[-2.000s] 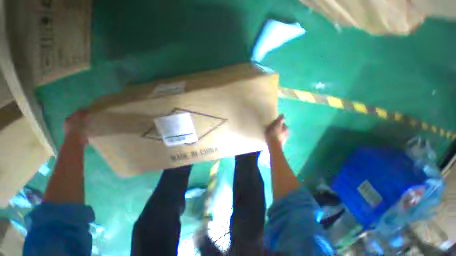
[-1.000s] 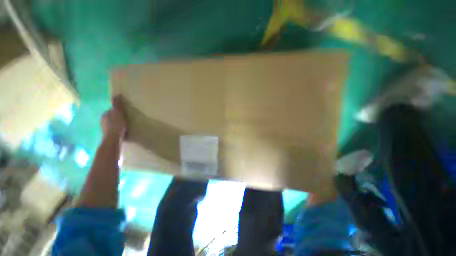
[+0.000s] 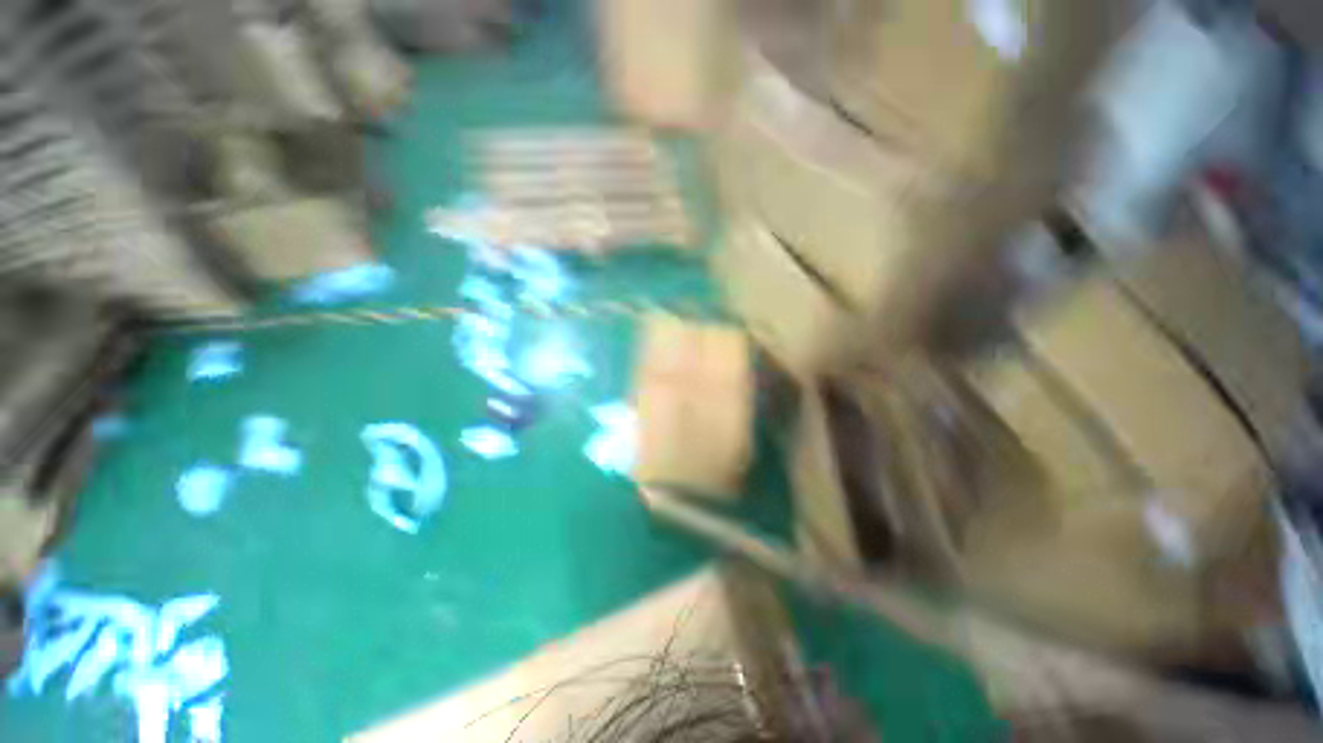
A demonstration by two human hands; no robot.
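Note:
The view is strongly blurred. A brown carton (image 3: 595, 662) lies nearest me at the bottom edge, cut off by the picture's rim, with dark hair strands across it. I cannot tell whether it is held. Neither of my hands shows clearly. A smaller brown carton (image 3: 694, 407) stands on the green floor near the middle, beside a long thin pale strip (image 3: 755, 543).
Brown cartons (image 3: 827, 218) crowd the right side, some seemingly open. A slatted pallet (image 3: 580, 182) lies at the back. Layered stacks (image 3: 87, 160) stand at the left. White-blue scraps (image 3: 404, 472) are scattered on the floor near a yellow-black line (image 3: 392, 315).
The view has swung to another part of the floor. The labelled carton held in front of my legs, my arms and the other person's dark leg no longer show as before.

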